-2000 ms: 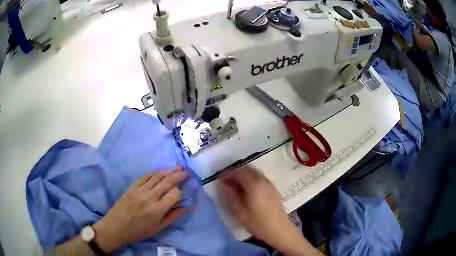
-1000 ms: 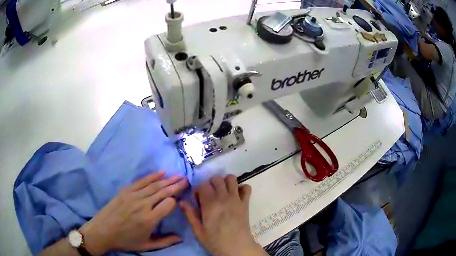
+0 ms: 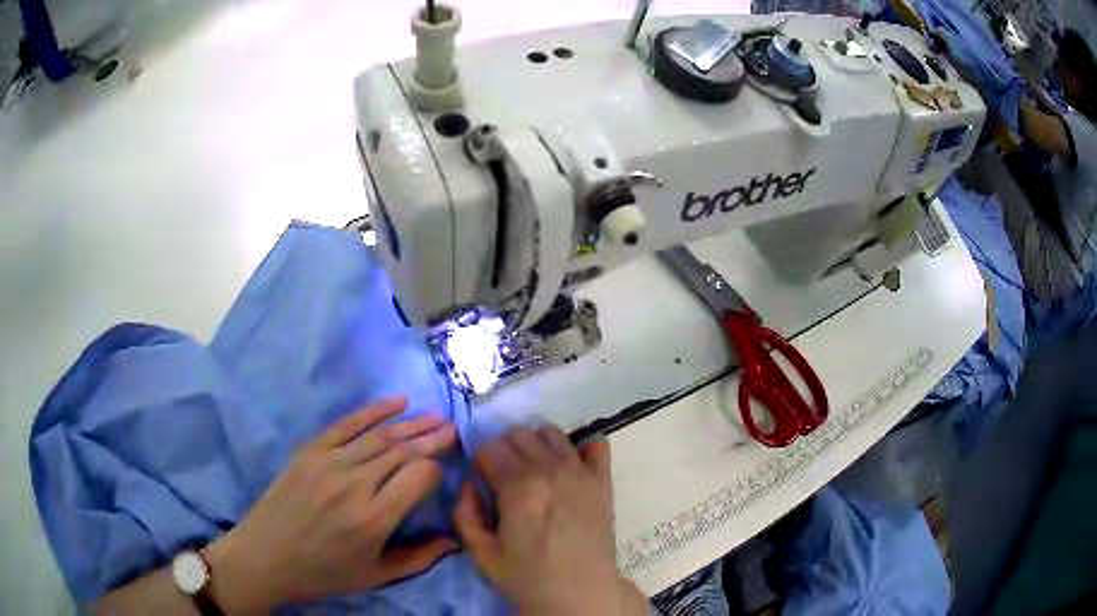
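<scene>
The light blue garment piece (image 3: 295,325) lies left of the needle, its right edge running under the brightly lit needle area (image 3: 475,355) of the white brother sewing machine (image 3: 638,132). My left hand (image 3: 349,499) lies flat on the cloth in front of the needle, thumb apart from the fingers. My right hand (image 3: 541,517) is beside it at the cloth's right edge, fingers curled and thumb towards the left, with the edge between them. The fingertips partly hide the edge. The presser foot is lost in the glare.
Red-handled shears (image 3: 770,373) lie on the machine bed to the right, blades behind the machine neck. A printed ruler (image 3: 782,463) runs along the front edge of the table (image 3: 674,481). Blue cloth (image 3: 866,560) hangs below right. Another person's arm (image 3: 1044,130) shows at upper right.
My right hand has come from the table on the right onto the cloth edge beside my left hand. The view has shifted, so the machine and shears sit further right in the picture.
</scene>
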